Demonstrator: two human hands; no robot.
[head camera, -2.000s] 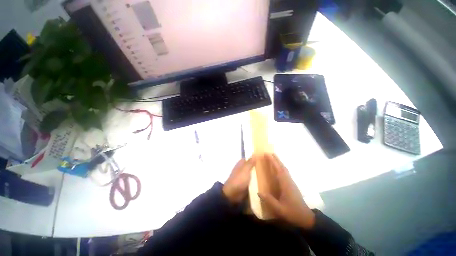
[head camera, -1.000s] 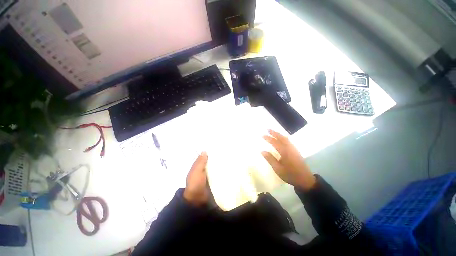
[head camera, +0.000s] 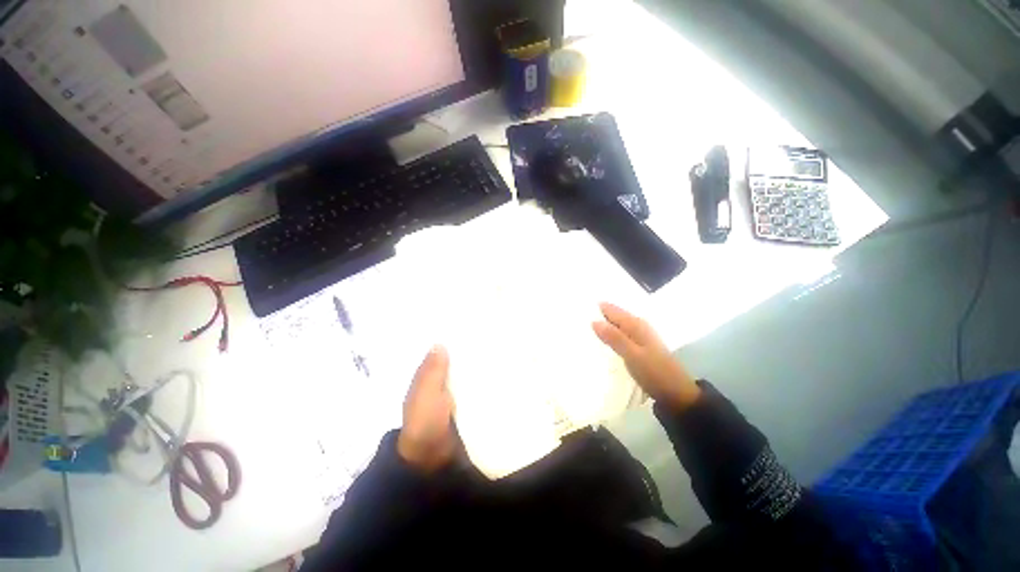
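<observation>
An open notebook with pale cream pages lies tilted at the desk's front edge, close to my body. Its upper part is washed out by glare and blends into the white desk. My left hand holds its left edge, thumb up. My right hand rests with its fingers on the right page near the edge. A pen lies on a sheet with handwriting left of the notebook.
Keyboard, monitor, dark pad and smartphone lie beyond. Stapler and calculator are right. Dark red scissors, red cable and plant are left. A blue crate stands lower right.
The notebook, narrow and nearly closed two seconds ago, is now spread open, and my hands have moved apart to its two sides. The view has shifted to the right.
</observation>
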